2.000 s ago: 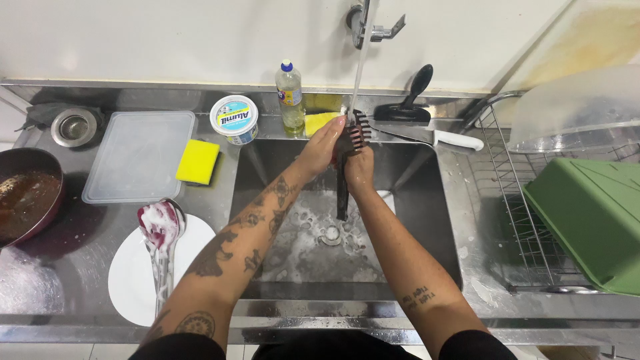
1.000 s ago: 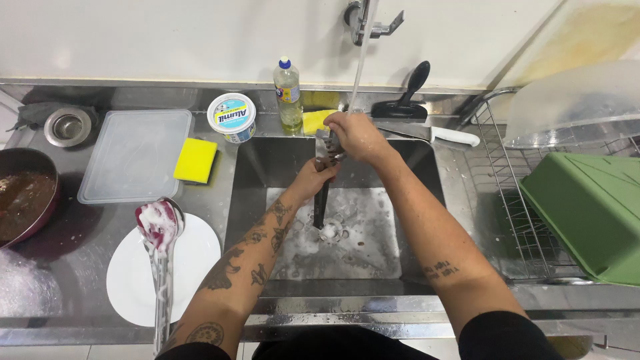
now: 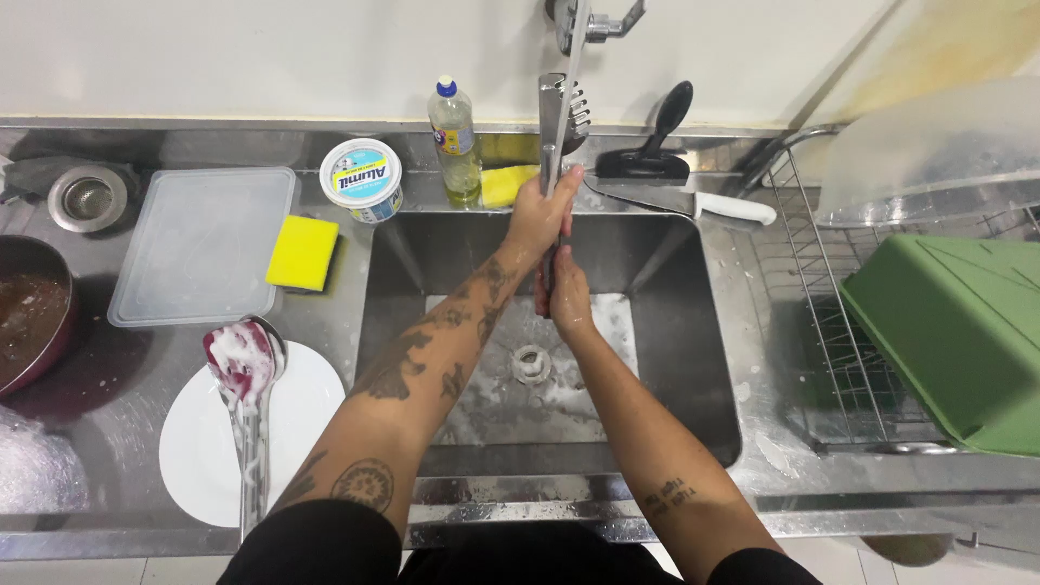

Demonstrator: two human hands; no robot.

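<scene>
Both of my hands grip a toothed kitchen utensil [image 3: 551, 114], probably tongs or a pasta server, upright under the running water at the back of the steel sink [image 3: 666, 325]. My left hand [image 3: 540, 215] is round its middle, just below the toothed end. Lower down, my right hand [image 3: 571, 292] closes round the dark lower part, which the fingers partly hide. The stream from the faucet [image 3: 597, 28] falls along the utensil. Soapy water and foam lie around the sink drain [image 3: 530, 364].
Left: soapy utensils [image 3: 248, 382] on a white plate [image 3: 305, 406], yellow sponge [image 3: 302, 253], plastic lid [image 3: 207, 244], tub [image 3: 361, 175], pan [image 3: 36, 325]. Behind the sink: soap bottle [image 3: 455, 146], second sponge [image 3: 505, 185], black-handled tool [image 3: 650, 162], white-handled knife [image 3: 731, 210]. Right: dish rack [image 3: 821, 325] with green container [image 3: 959, 341].
The utensil's toothed end, beside my hands two seconds ago, now points up at the faucet. My right hand has moved from the upper part, one second ago, to below my left hand.
</scene>
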